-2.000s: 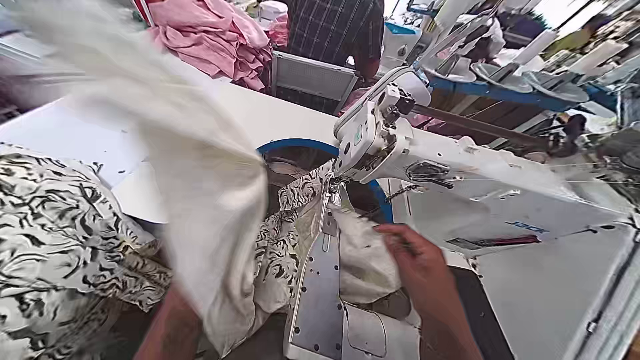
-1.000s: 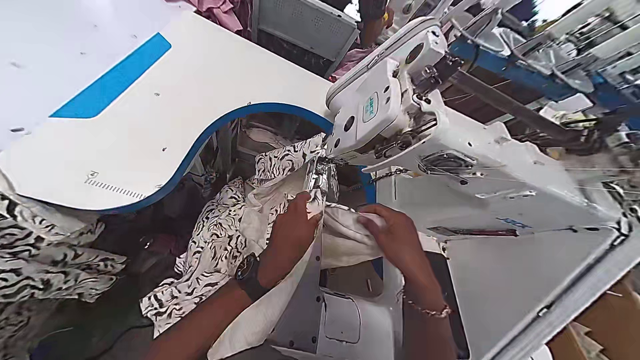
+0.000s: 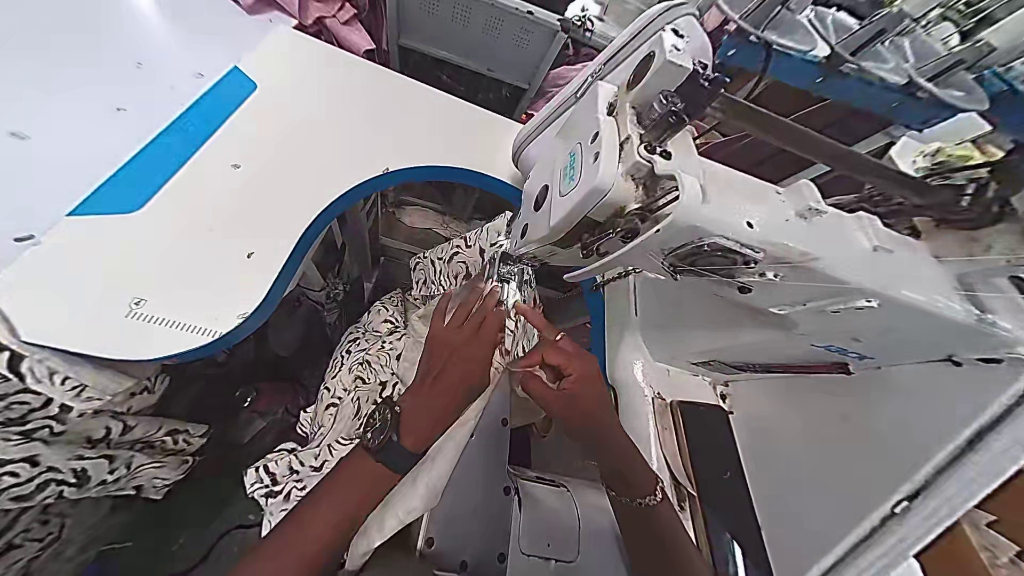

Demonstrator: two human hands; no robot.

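Observation:
Under the head of a white Jack sewing machine (image 3: pixel 572 164), black-and-white patterned fabric (image 3: pixel 352 376) lies around the narrow machine bed (image 3: pixel 472 480). My left hand (image 3: pixel 460 348), with a watch at the wrist, rests flat on the cloth just before the presser foot (image 3: pixel 510 276), its fingers extended. Close beside it on the right, my right hand (image 3: pixel 564 368) pinches the fabric edge between thumb and fingers, its index finger pointing at the presser foot. The cloth under both hands is partly hidden.
A white table (image 3: pixel 336 104) with a curved blue edge stands at the left. More patterned fabric (image 3: pixel 80 432) hangs below it. Pink cloth (image 3: pixel 340 24) and a grey metal panel (image 3: pixel 472 36) are behind. Thread stands and a blue rail (image 3: pixel 824 80) are at the upper right.
Two seconds ago a pale panel of cloth was raised at the left; it is down now. My left hand has come up to the presser foot, and my right hand has moved in closer beside it.

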